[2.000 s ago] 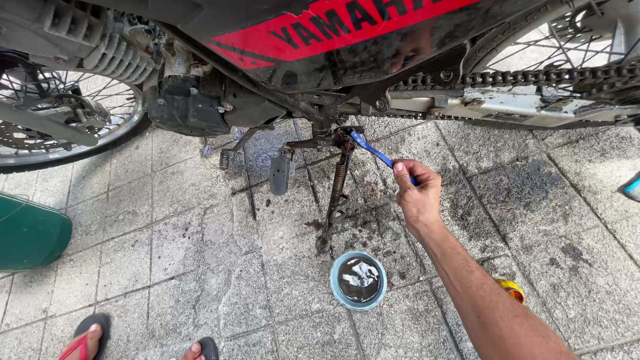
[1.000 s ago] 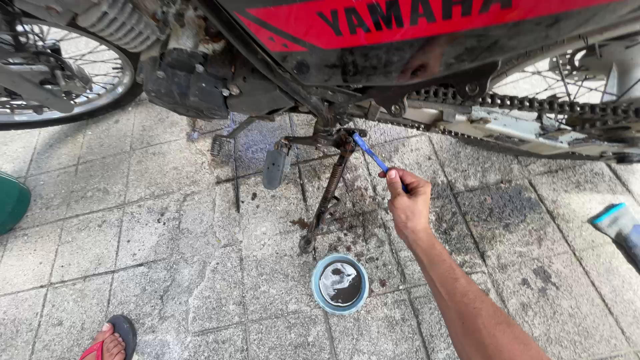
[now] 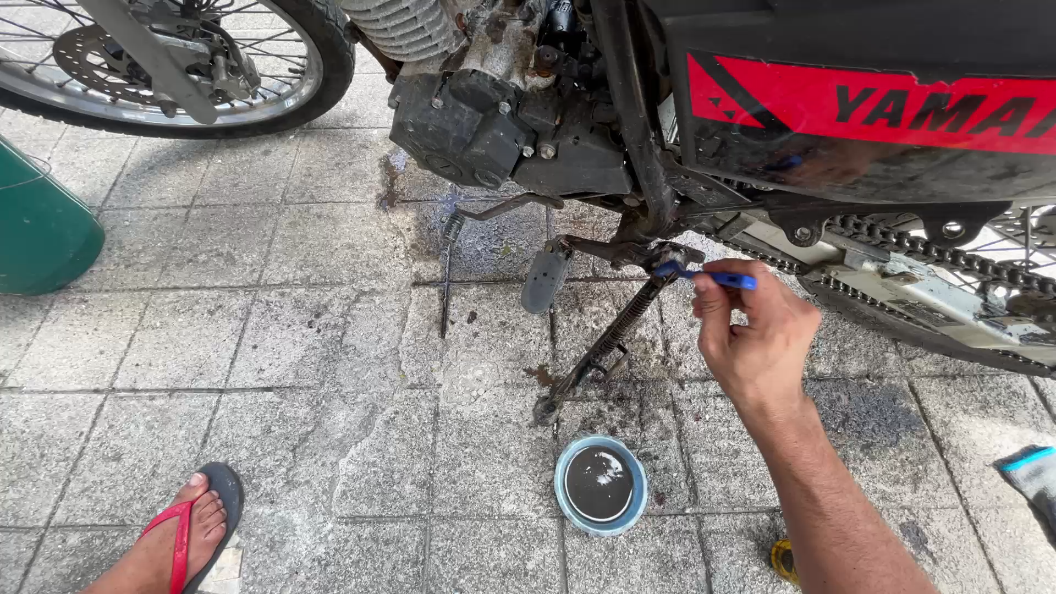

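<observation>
My right hand (image 3: 755,338) grips the handle of a blue brush (image 3: 722,280). The brush's head touches the pivot at the top of the motorcycle's side stand (image 3: 615,330), a rusty leg with a coil spring that slants down to the left. Left of the pivot sticks out a rubber-topped footrest (image 3: 546,279). A light blue bowl (image 3: 563,487) of dark liquid sits on the paving below the stand's foot. My left hand is out of view.
The Yamaha motorcycle's black engine cover (image 3: 466,128) and drive chain (image 3: 949,256) are above. A green container (image 3: 45,223) stands at left, a sandalled foot (image 3: 194,528) at lower left. At lower right lie a yellow round object (image 3: 782,561) and a grey cloth-like item with a blue edge (image 3: 1031,478).
The brush has swung from a steep slant to nearly level, its head still at the stand's pivot. The view has shifted toward the front wheel.
</observation>
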